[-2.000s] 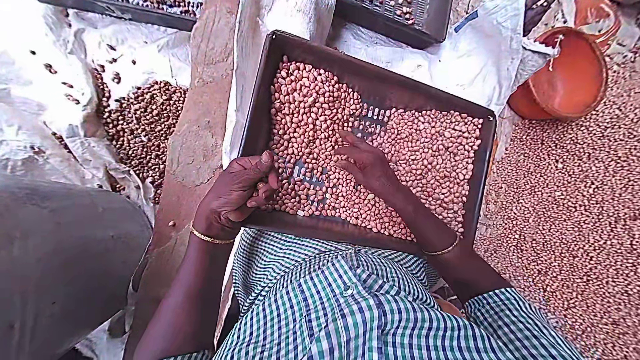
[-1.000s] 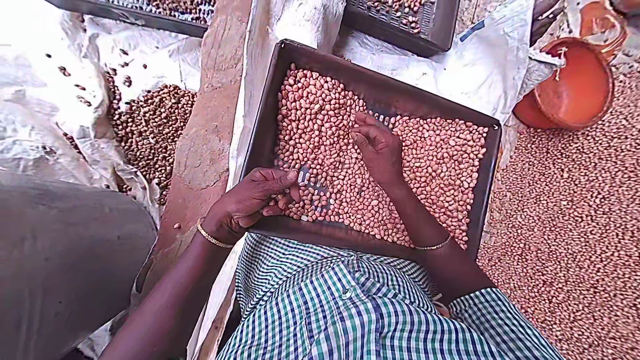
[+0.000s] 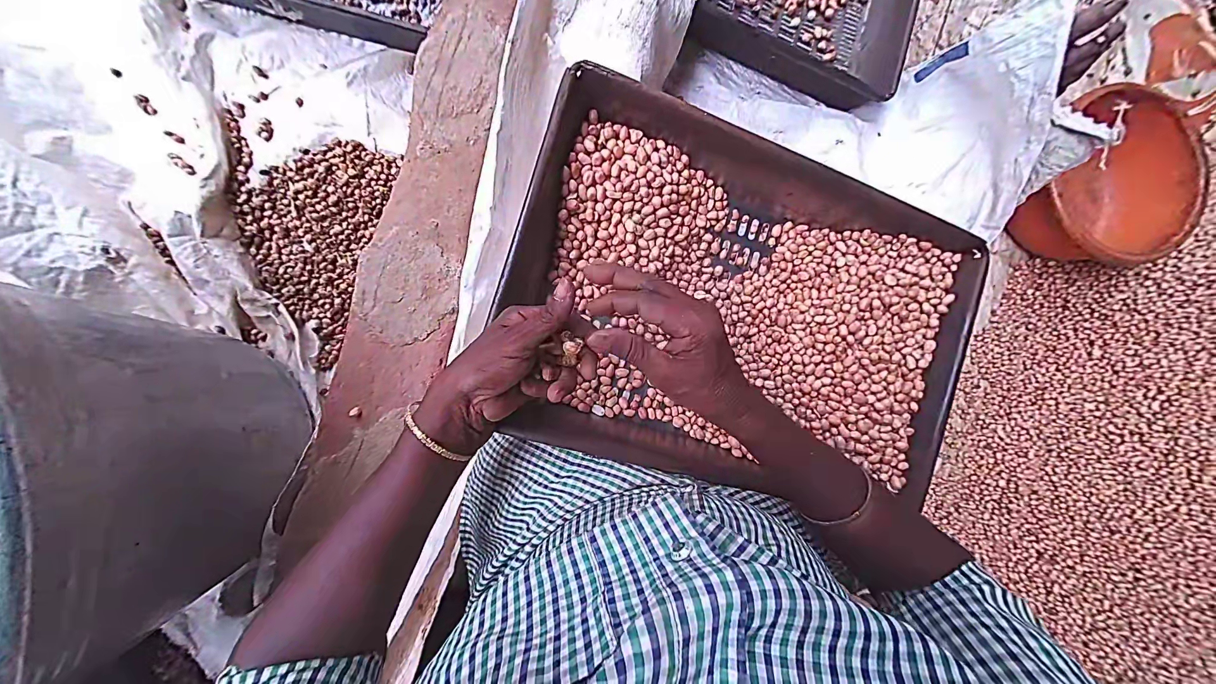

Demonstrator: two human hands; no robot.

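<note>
A dark rectangular tray [image 3: 760, 180] with a slotted bottom lies across my lap, holding a layer of shelled peanuts [image 3: 817, 323]. My left hand [image 3: 518, 366] is over the tray's left edge, its fingers curled around a few small brownish pieces [image 3: 567, 350], too small to name surely. Close beside it, over the peanuts, my right hand [image 3: 665, 342] has its fingers apart and the fingertips near the left thumb. Whether the right fingertips hold anything cannot be made out. Slots of the tray's bottom show between the peanuts near the far side.
Darker nuts [image 3: 313, 218] are heaped on white sheeting [image 3: 85, 180] at the left, beside a stone ledge [image 3: 404, 237]. A large grey container [image 3: 142, 465] stands at the lower left. Another slotted tray [image 3: 788, 47] lies ahead. An orange bowl [image 3: 1130, 180] sits by spread peanuts [image 3: 1083, 437]. Another person's hand [image 3: 1092, 43] shows top right.
My right hand has moved left from the middle of the peanuts and is now beside my left hand. Brownish pieces now show in my left hand's fingers.
</note>
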